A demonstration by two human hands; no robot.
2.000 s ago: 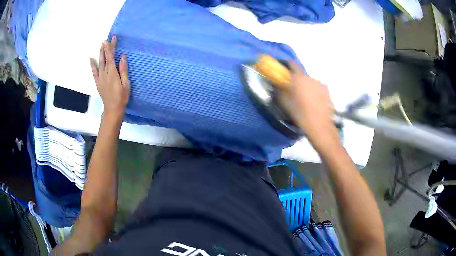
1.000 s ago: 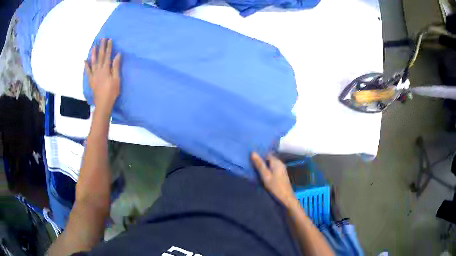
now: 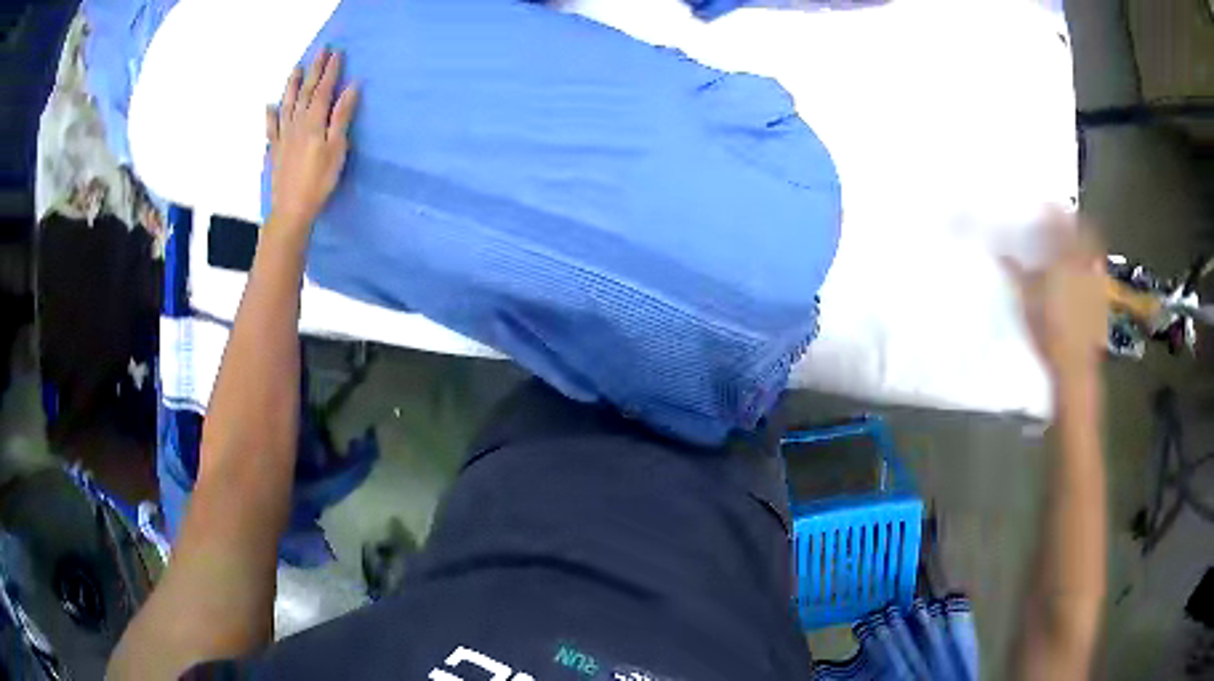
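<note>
The blue shirt [image 3: 573,146] lies over the white padded board, with a finely striped or pleated band along its near side and small wrinkles near its right end. My left hand [image 3: 309,146] rests flat on the shirt's left part, fingers a little apart. My right hand [image 3: 1068,299] is blurred at the table's right edge. The steam iron's tan handle [image 3: 1132,301] shows just right of it; the rest of the iron is mostly hidden or blurred. I cannot tell whether my right hand touches it.
A black phone-like rectangle [image 3: 233,242] lies at the left of the white-covered table [image 3: 945,333]. A blue plastic basket [image 3: 859,559] stands below, beside striped blue cloth [image 3: 919,639]. Dark stand legs [image 3: 1172,466] are at the right on the floor.
My right hand has left the shirt's near edge and moved right to the iron. The shirt's striped band shows again, and its near edge has shifted. My left hand stays on the cloth.
</note>
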